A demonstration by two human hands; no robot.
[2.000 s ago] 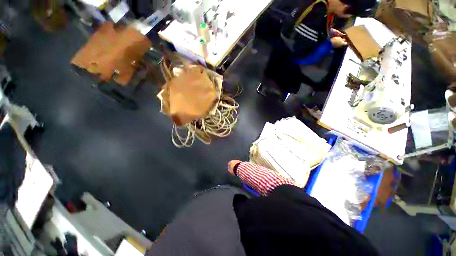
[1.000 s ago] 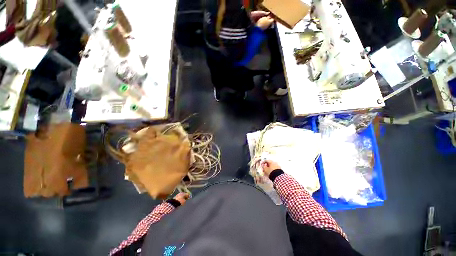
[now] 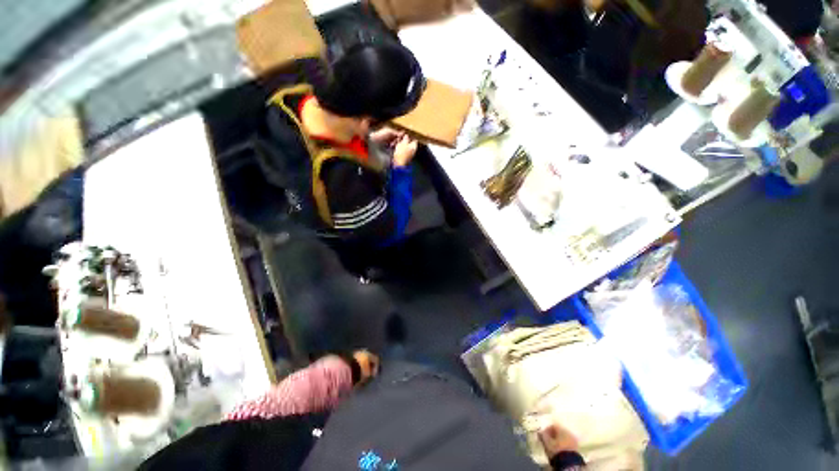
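Note:
A cream bag stack [image 3: 575,382] lies at the lower right beside the blue crate, with folded layered edges at its top. My right hand [image 3: 557,443] is on the lower part of this stack, near the picture's bottom edge; its fingers are too blurred to tell whether they grip. My left hand [image 3: 365,366] is by the front of my dark grey apron [image 3: 423,423], away from the stack; it is small and blurred, and I see nothing in it.
A blue crate [image 3: 736,391] holds crumpled clear plastic bags [image 3: 662,340]. A seated person [image 3: 354,166] handles a brown panel [image 3: 440,112] at a white sewing table [image 3: 552,276]. Another white table [image 3: 156,202] with brown thread cones [image 3: 129,394] stands at the left. Dark floor [image 3: 340,317] shows between the tables.
The view has turned and moved toward the seated person. The brown bags and looped straps have left the picture. My right hand is lower on the cream stack; my left hand is no longer beside the brown bags.

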